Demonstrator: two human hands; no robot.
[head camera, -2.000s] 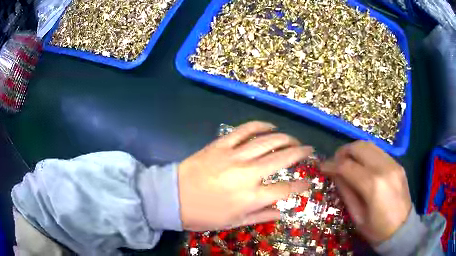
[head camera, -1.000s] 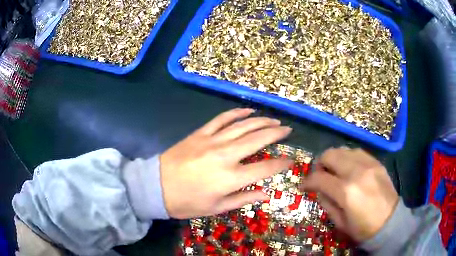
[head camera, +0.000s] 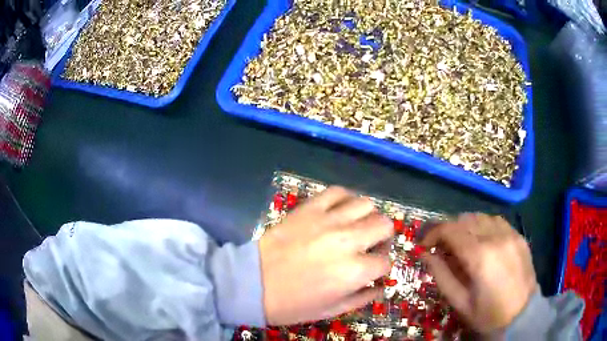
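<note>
A clear tray (head camera: 299, 183) with red plastic parts and small gold and silvery metal parts lies in front of me at the bottom centre. Glare and blur hide its single pockets. My left hand (head camera: 326, 256) is over the left and middle of the tray, palm down, fingers bent onto the parts. Whether it holds anything cannot be told. My right hand (head camera: 476, 266) is at the tray's right side, thumb and fingertips close together at the red parts. It is blurred, and any part between its fingertips cannot be made out.
A large blue bin (head camera: 373, 141) heaped with brass-coloured parts lies beyond the tray. A second such blue bin (head camera: 110, 93) is upper left. A red-and-silver striped stack (head camera: 23, 110) is at the left edge. A bin of red parts (head camera: 582, 266) is at the right edge.
My left hand has moved down and right, its fingers now more bent, uncovering the tray's upper left corner. My right hand has shifted slightly down and right. The view has shifted a little.
</note>
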